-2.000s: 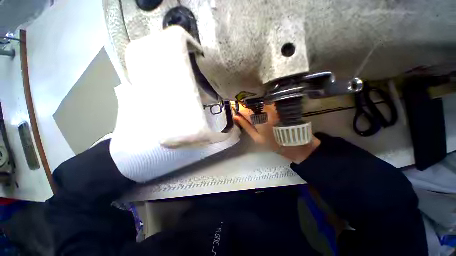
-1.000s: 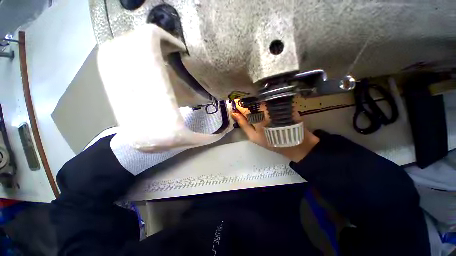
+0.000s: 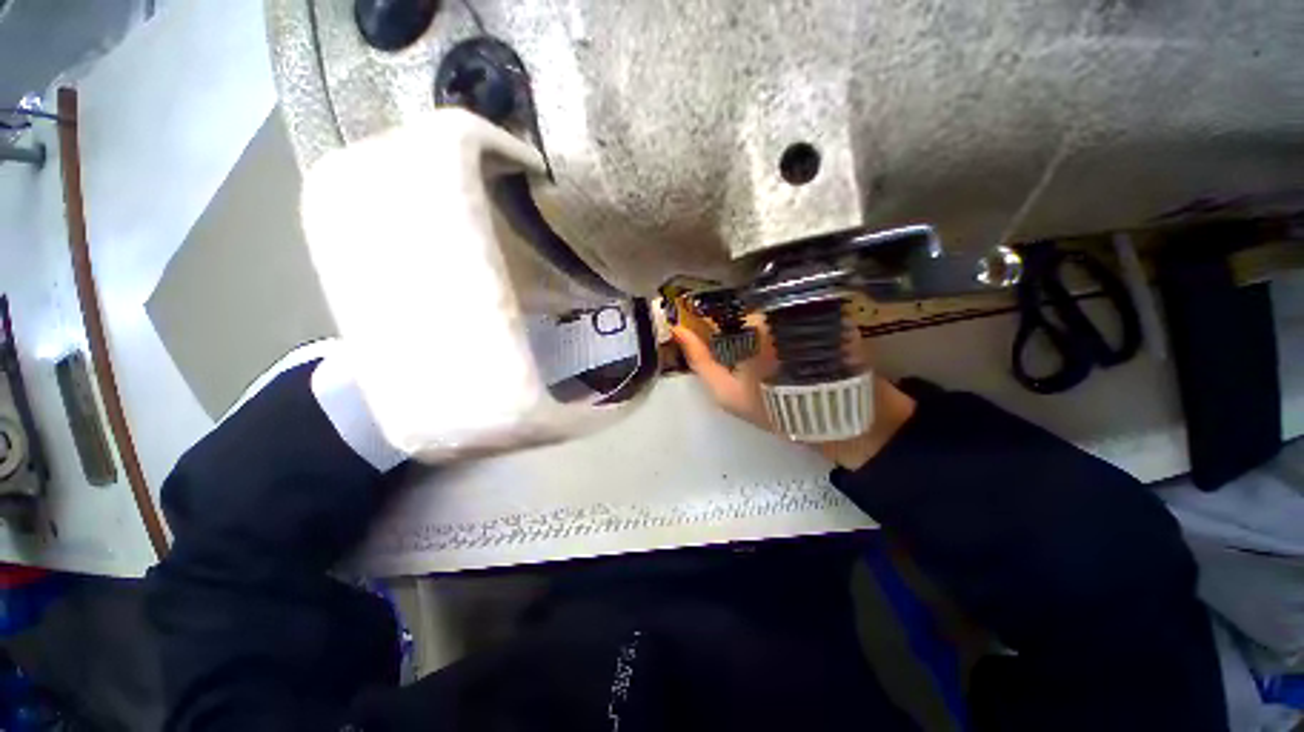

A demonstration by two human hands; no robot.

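The off-white machine head hides much of the work. My right hand is partly behind the ribbed tension dial; its fingertips reach the lit presser foot area. Whether it grips cloth cannot be told. My left hand is hidden behind the white cover; only its dark sleeve shows. White cloth shows through the gap in the cover and also beside the left sleeve. A grey-beige panel lies flat on the table left of the head.
Black-handled scissors lie right of the dial, beside a black strip-like object. The white table has a ruler print along its front edge. Brown edging runs at the left. Grey cloth is heaped at the lower right.
The white cloth has drawn back behind the cover, and less shows below it. The left sleeve has shifted slightly. The right hand stays near the needle. The head view has shifted slightly.
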